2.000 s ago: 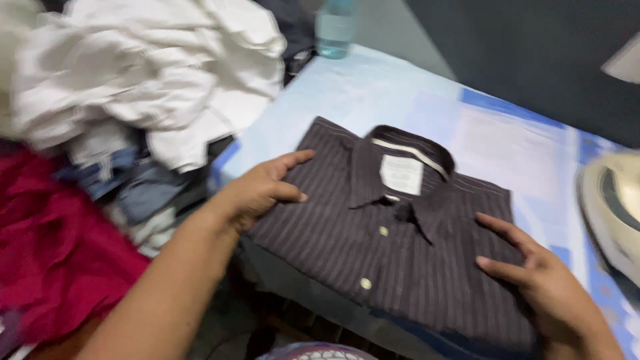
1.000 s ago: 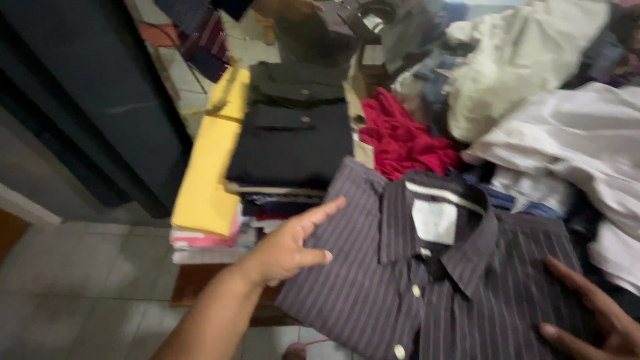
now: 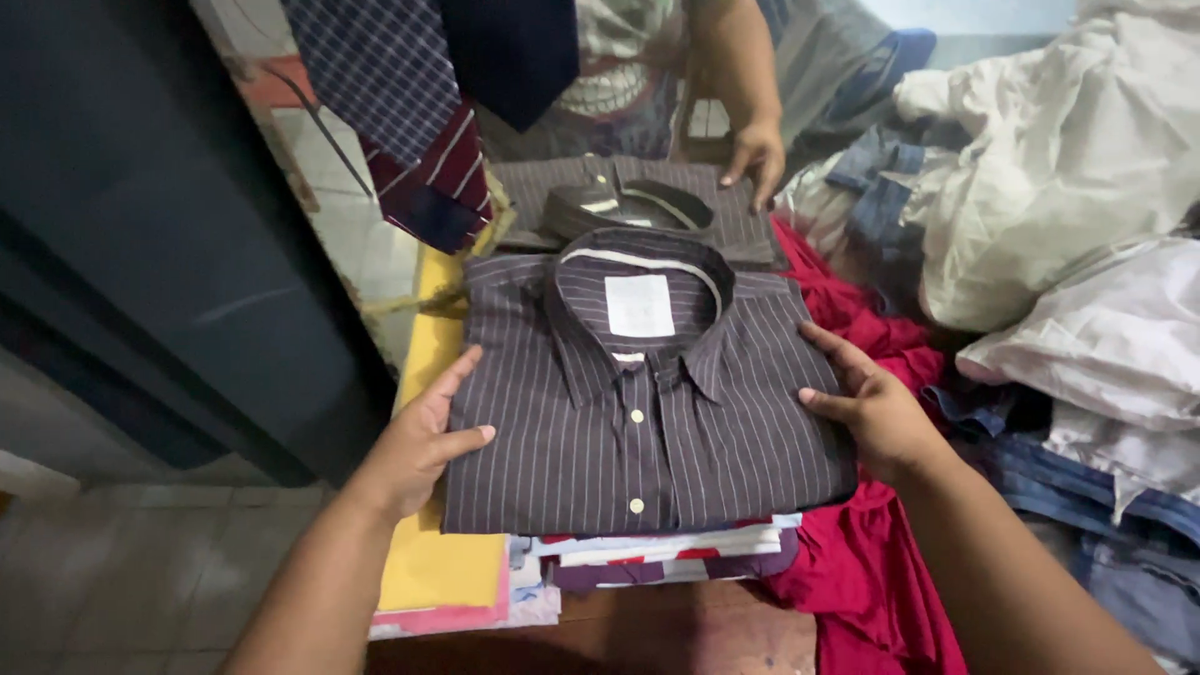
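Observation:
A folded dark pinstriped button-up shirt [image 3: 750, 441] lies collar-away on a stack of folded garments [image 3: 675, 562]. My left hand [image 3: 422, 441] grips its left edge, thumb on top and the other fingers partly hidden. At the opposite edge, my right hand [image 3: 862, 403] holds the shirt in the same way. Inside the collar is a pale label [image 3: 640, 306]. Behind the stack, a mirror repeats the shirt and an arm. Folded yellow cloth [image 3: 441, 572] lies beside the stack, below my left hand. Red fabric [image 3: 881, 553] hangs beside the stack under my right forearm.
Neckties [image 3: 375, 75] hang at the upper left, in front of the mirror. A dark cabinet or door panel [image 3: 169, 216] stands on the left above a tiled floor [image 3: 141, 572]. White garments [image 3: 1050, 187] and denim [image 3: 1059, 487] are heaped on the right. A wooden surface [image 3: 694, 628] supports the stack.
Two seconds ago the folded shirt was over a blue-and-white covered table; my two hands have carried it to the garment stack before the mirror. The view has swung left.

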